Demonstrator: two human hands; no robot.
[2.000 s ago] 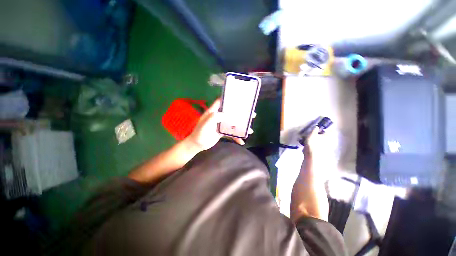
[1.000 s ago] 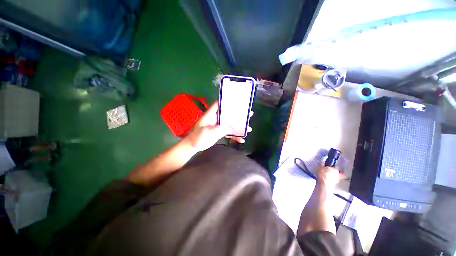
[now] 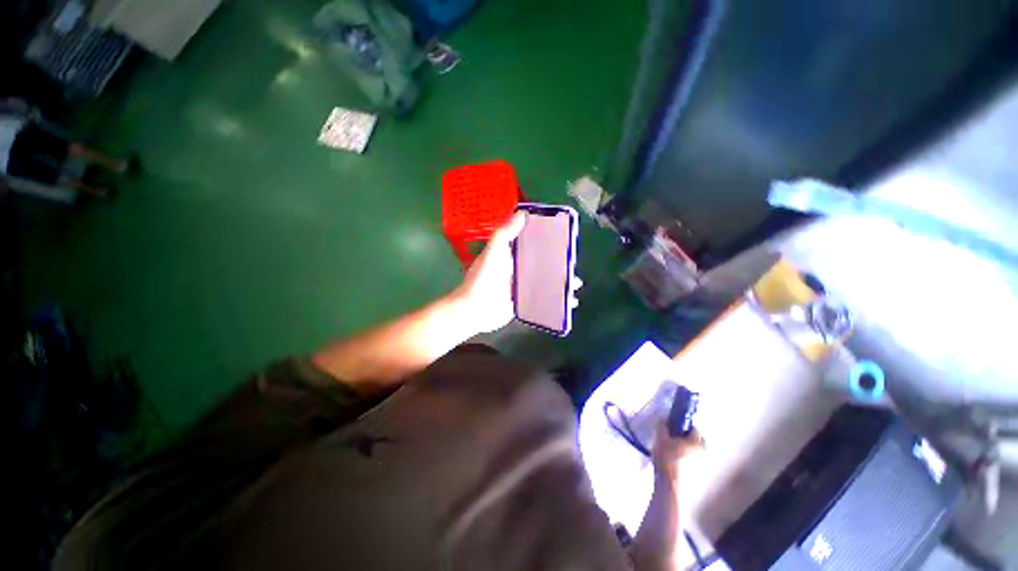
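My left hand (image 3: pixel 491 284) holds a smartphone (image 3: pixel 545 268) upright in front of my body, its pale screen lit and facing me. My right hand (image 3: pixel 674 448) is over the desk at the lower right, closed around a black flashlight (image 3: pixel 683 410) with a dark wrist cord looping to its left. White printed paper (image 3: pixel 614 429) lies under or beside the right hand; I cannot tell whether the hand also grips it.
A black printer (image 3: pixel 876 502) stands on the desk (image 3: pixel 742 385), with a blue-edged roll (image 3: pixel 866 380) and a yellow item (image 3: pixel 781 288) behind. A red stool (image 3: pixel 480 199) stands on the green floor beyond the phone. A person's legs (image 3: pixel 95 167) show far left.
The view has turned, so the desk and printer sit lower right and more floor shows. The right hand with the flashlight is nearer the desk's left edge. The phone stays in my left hand.
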